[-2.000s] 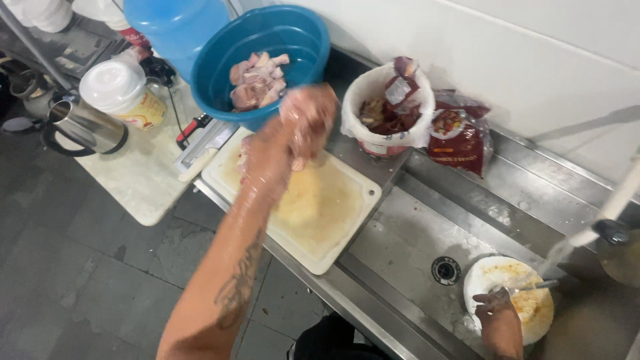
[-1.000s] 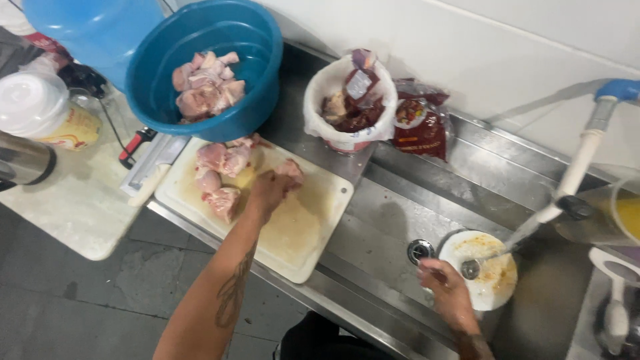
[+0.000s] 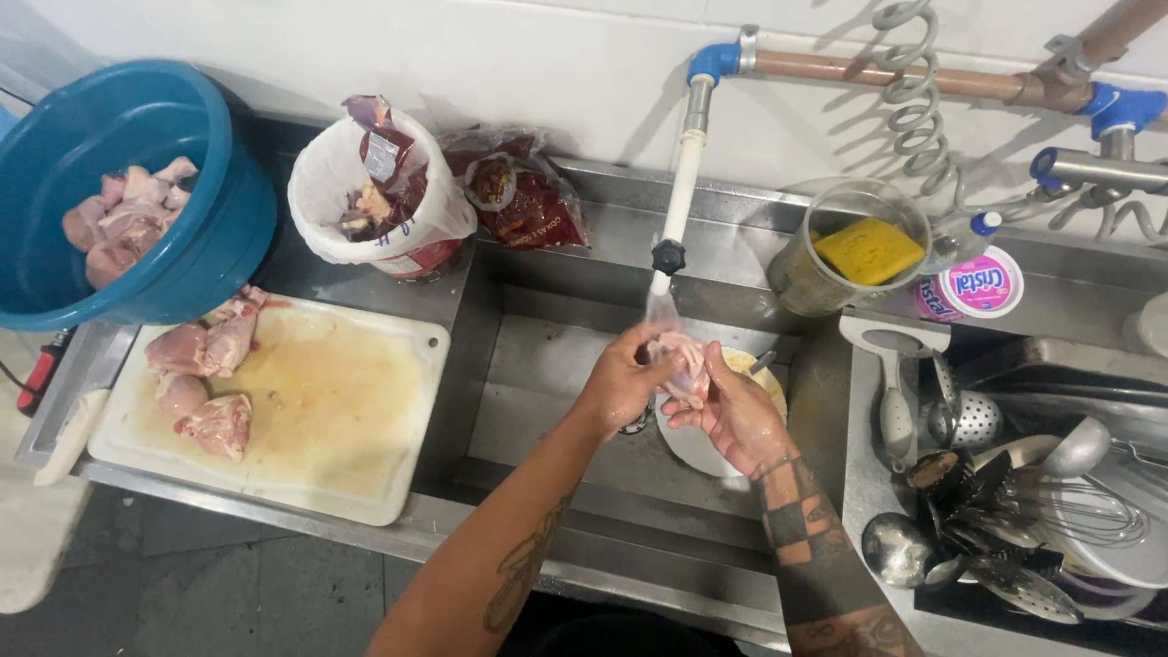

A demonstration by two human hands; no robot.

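Observation:
Both my hands hold a piece of raw chicken (image 3: 682, 365) under water running from the white faucet spout (image 3: 680, 196), above the steel sink (image 3: 538, 401). My left hand (image 3: 630, 379) grips it from the left, and my right hand (image 3: 739, 415) has its fingers around the right side. A white plate (image 3: 693, 443) with food residue and a utensil lies in the sink behind my right hand. Several raw chicken pieces (image 3: 214, 347) rest on the left part of the white cutting board (image 3: 347, 401). More chicken (image 3: 132, 219) is in the blue basin (image 3: 205, 246).
A lined white bucket (image 3: 319, 219) holds scraps and packaging, beside a red plastic bag (image 3: 529, 201). Right of the sink stand a clear container (image 3: 803, 265) with a yellow sponge (image 3: 867, 251) and a heap of kitchen utensils (image 3: 995, 511). A white-handled knife (image 3: 73, 438) lies left of the board.
My left hand has moved from the cutting board to the sink with a chicken piece. My right hand now touches that piece too. The view has swung right.

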